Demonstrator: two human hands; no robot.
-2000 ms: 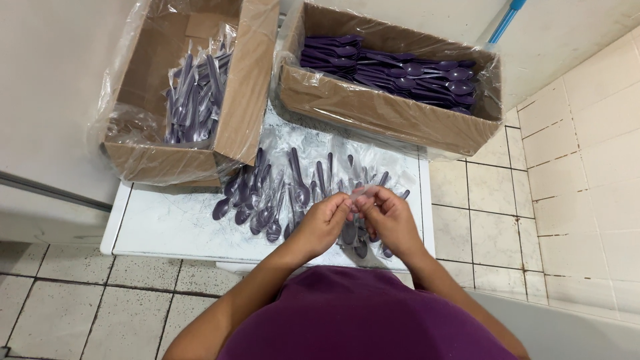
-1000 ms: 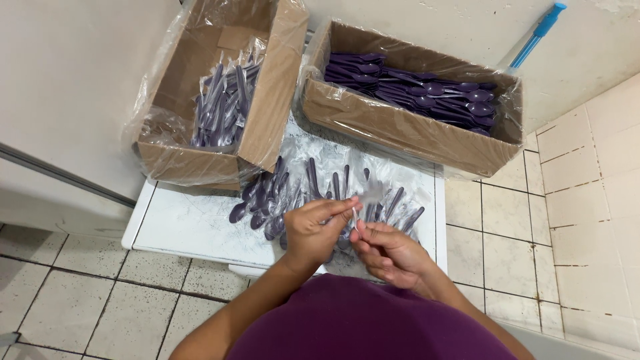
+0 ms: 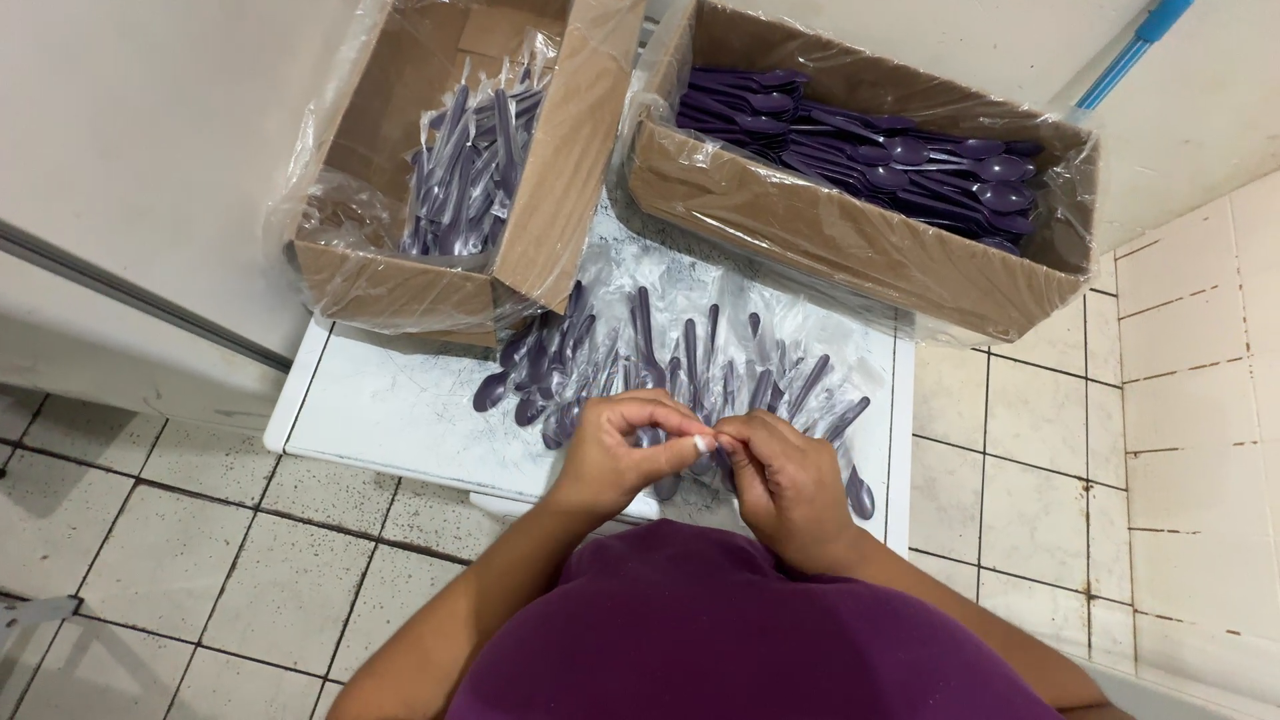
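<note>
My left hand and my right hand meet fingertip to fingertip over the near part of a white table. Thumb and forefinger of each are pinched together, with a small whitish bit, perhaps clear plastic, at the left fingertips. What else they may hold cannot be made out. Just beyond and beneath the hands, purple plastic spoons lie in a row among clear plastic sleeves; some handles stick out of the film. A loose-looking spoon bowl shows right of my right hand.
A cardboard box at the back left holds sleeved purple spoons. Another cardboard box, lined with clear film, holds stacked bare purple spoons. A blue handle leans at the top right, near the tiled wall.
The hands, slightly apart one second ago with a clear, blurred piece between them, are now together at the fingertips. The boxes stay in place on the table.
</note>
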